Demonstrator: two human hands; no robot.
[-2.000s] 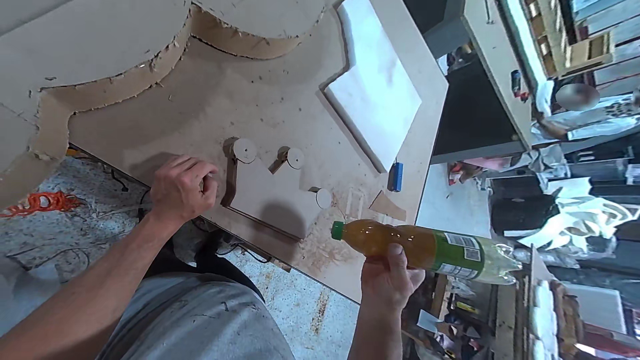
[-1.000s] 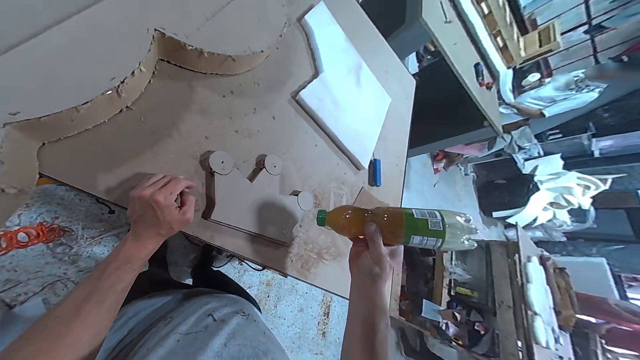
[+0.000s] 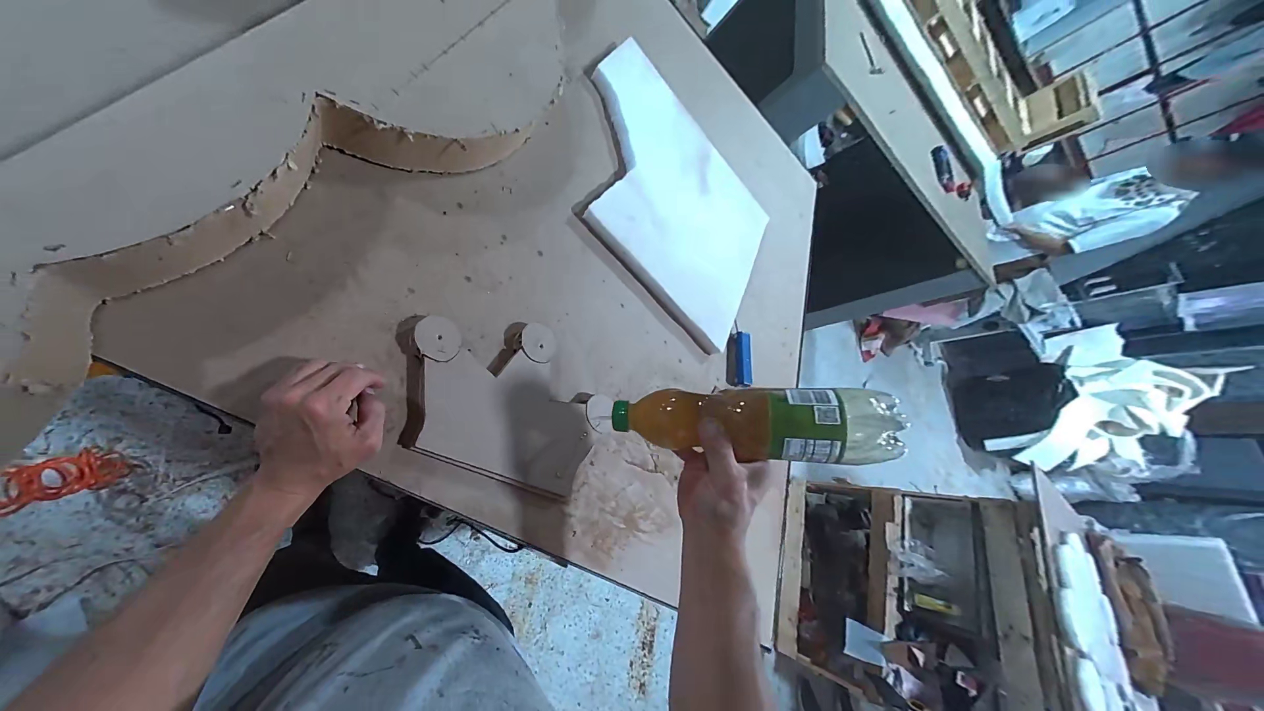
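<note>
My right hand (image 3: 721,479) is closed around a clear plastic bottle (image 3: 770,425) of amber liquid with a green cap and green label. The bottle lies sideways in my grip over the board table (image 3: 395,237), its cap towards a cut board piece (image 3: 494,420) with several round discs along its edge. My left hand (image 3: 321,420) rests with curled fingers near the table edge, left of that piece, and nothing shows in it. Farther off lies a white notched panel (image 3: 686,207). A small blue object (image 3: 741,358) is beside its near corner.
A thick board with a curved, rough-cut edge (image 3: 237,212) lies on the left. An orange cord (image 3: 64,479) is on the dusty floor. At the right are a dark cabinet (image 3: 879,217), wooden crates (image 3: 879,523) and white scraps (image 3: 1106,395). A person (image 3: 1096,212) is at the upper right.
The view has shifted somewhat. My right hand still holds the bottle, and my left hand stays curled by the table edge. Nothing was plainly taken or let go.
</note>
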